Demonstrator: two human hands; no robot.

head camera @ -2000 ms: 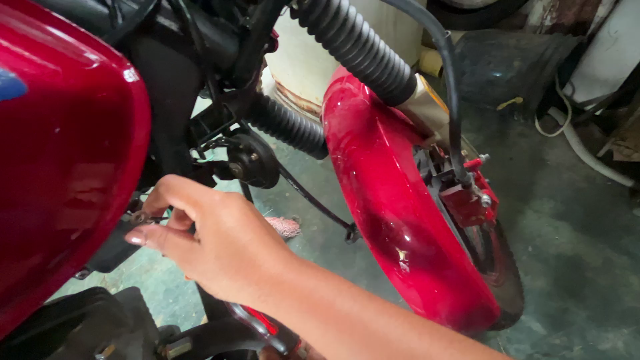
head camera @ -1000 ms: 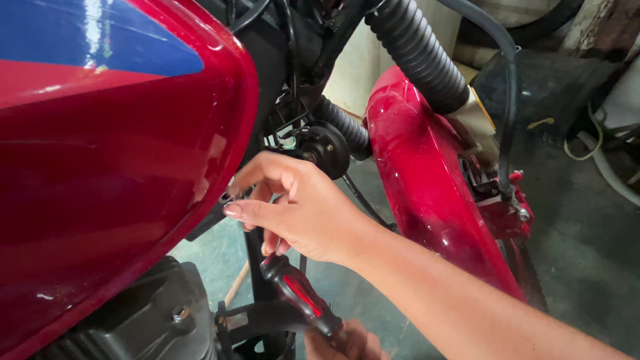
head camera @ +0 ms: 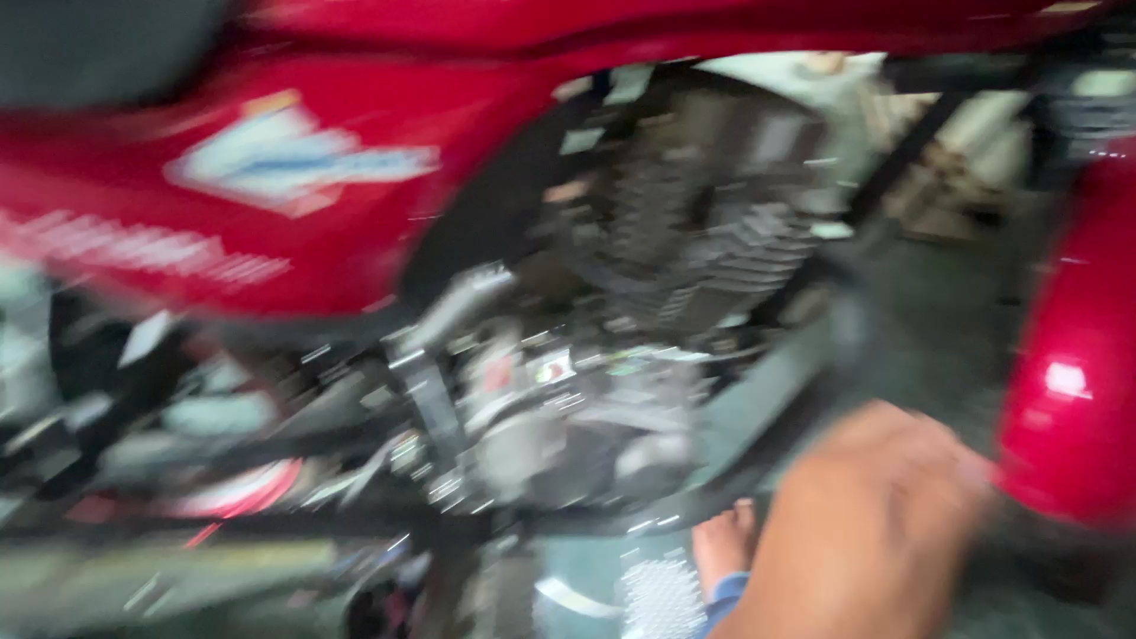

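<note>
Strong motion blur covers the head view. The engine [head camera: 577,435] of a red motorcycle fills the middle, with its finned cylinder [head camera: 737,257] above. A red side panel [head camera: 355,222] with decals is at the upper left. At the lower right is a blurred bare limb [head camera: 870,524] that looks like a bent knee. Beside it, lower down, what seems to be a bare foot [head camera: 723,541] shows near something blue. Neither my left hand nor my right hand can be made out, and no held tool is visible.
The red front fender [head camera: 1078,355] stands at the right edge. A dark frame tube [head camera: 781,435] slants beside the engine. The black seat [head camera: 106,53] is at the top left. A silvery textured object [head camera: 661,595] lies low in the middle.
The view has swung strongly from the front fork area to the engine and side panel. The hand at the tank and the black-and-red handled tool seen earlier no longer show.
</note>
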